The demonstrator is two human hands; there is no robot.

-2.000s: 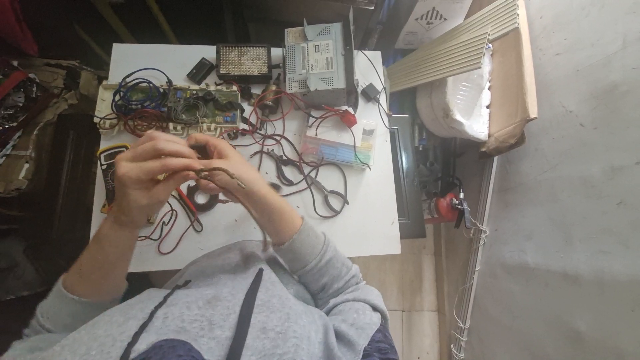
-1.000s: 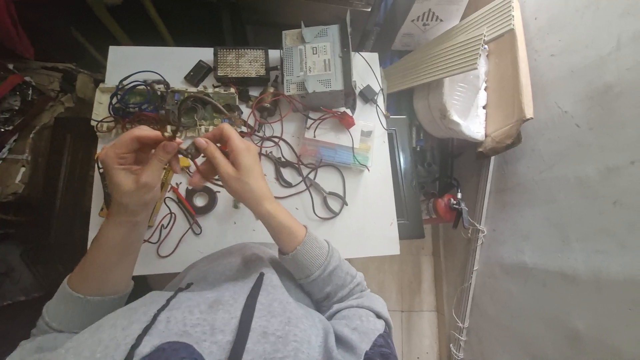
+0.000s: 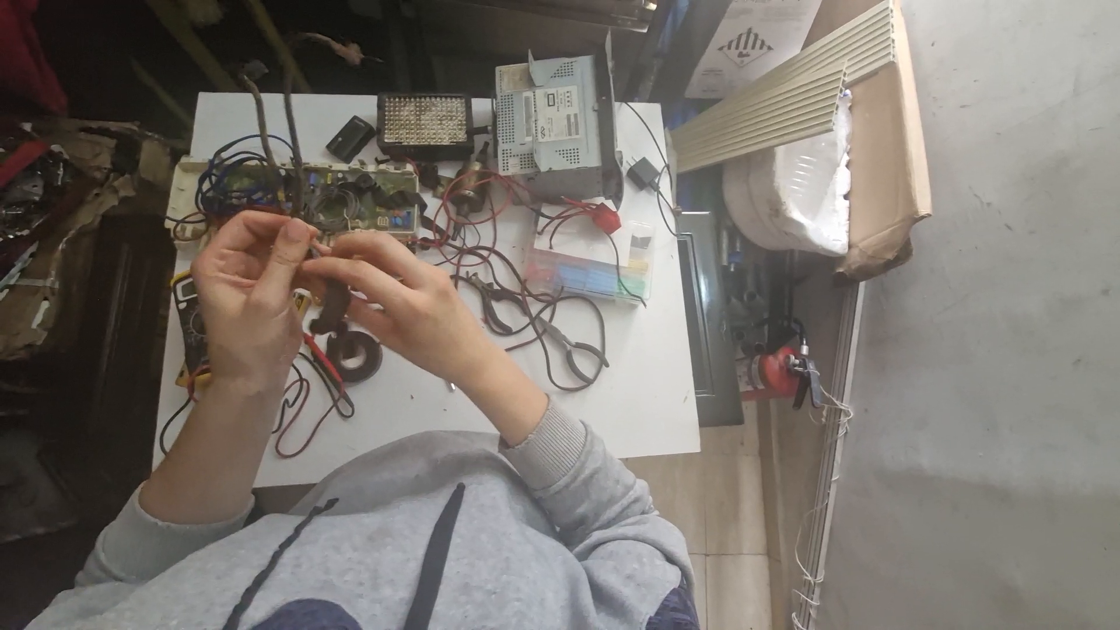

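My left hand point(image 3: 258, 293) pinches the end of a dark cable point(image 3: 293, 144) between thumb and fingertips; the cable rises behind the hand past the circuit board. Close beside it, my right hand point(image 3: 407, 302) has its fingertips at the same spot, where a small bit of copper-coloured wire shows. A dark curled piece point(image 3: 331, 306) hangs below the right fingers; whether they hold it is unclear. Just beneath lies a roll of black tape point(image 3: 357, 355). The circuit board in a pale housing point(image 3: 398, 199) is right beyond both hands, with blue wires on it.
A metal car stereo unit point(image 3: 547, 118), an LED light panel point(image 3: 426, 121) and a black battery point(image 3: 350, 137) stand at the back. Pliers point(image 3: 573, 350), red and black wires and a clear plastic box point(image 3: 591, 273) lie to the right. A yellow-edged multimeter point(image 3: 188, 306) is at the left.
Both hands have moved up from the table's near side toward the circuit board since two seconds ago. The cable now stands upright behind my left hand.
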